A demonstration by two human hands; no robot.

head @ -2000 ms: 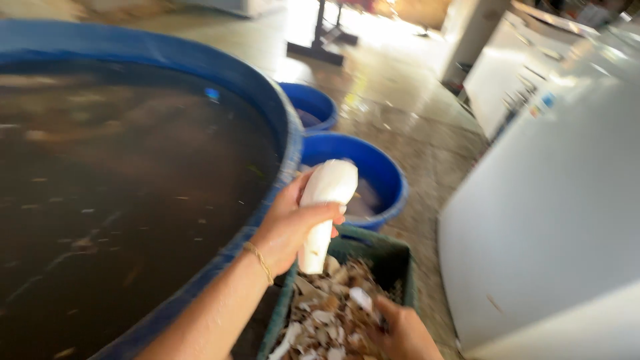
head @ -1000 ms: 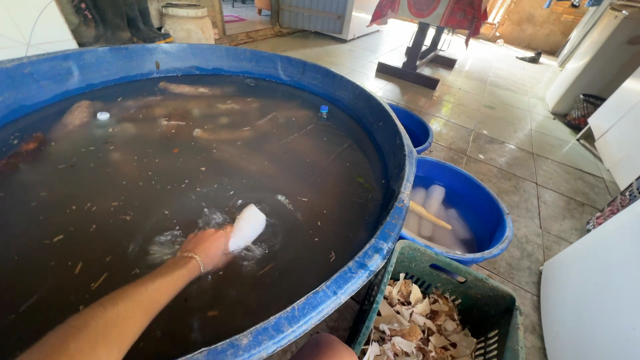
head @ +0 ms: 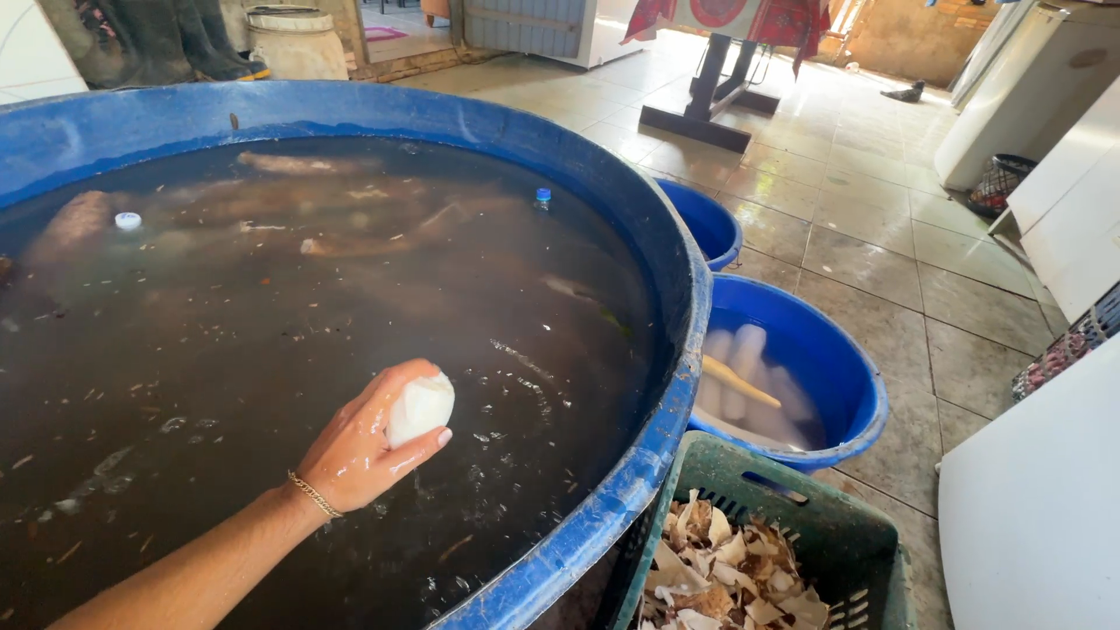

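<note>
My left hand [head: 372, 442], with a chain bracelet at the wrist, grips a peeled white root [head: 422, 409] just above the murky water of a large round blue tub [head: 691, 350]. Wet skin shows on the fingers. Brown unpeeled roots [head: 306, 164] lie partly under the water, and a white cap [head: 128, 220] and a blue-capped bottle [head: 543, 196] float there. My right hand is out of the frame. Right of the tub, a blue basin [head: 866, 394] holds several peeled white roots [head: 744, 354] in water and one yellowish root [head: 740, 381].
A green plastic crate [head: 700, 455] with root peelings [head: 726, 569] stands against the tub, below the basin. Another blue basin [head: 713, 227] is behind. White appliances [head: 1041, 516] line the right side. Rubber boots [head: 206, 39] and a white bucket [head: 297, 44] stand beyond the tub.
My left hand with the peeled root has moved from above the crate to the tub, touched the water a second ago, and is now raised slightly. My right hand, earlier at the peelings, has left view.
</note>
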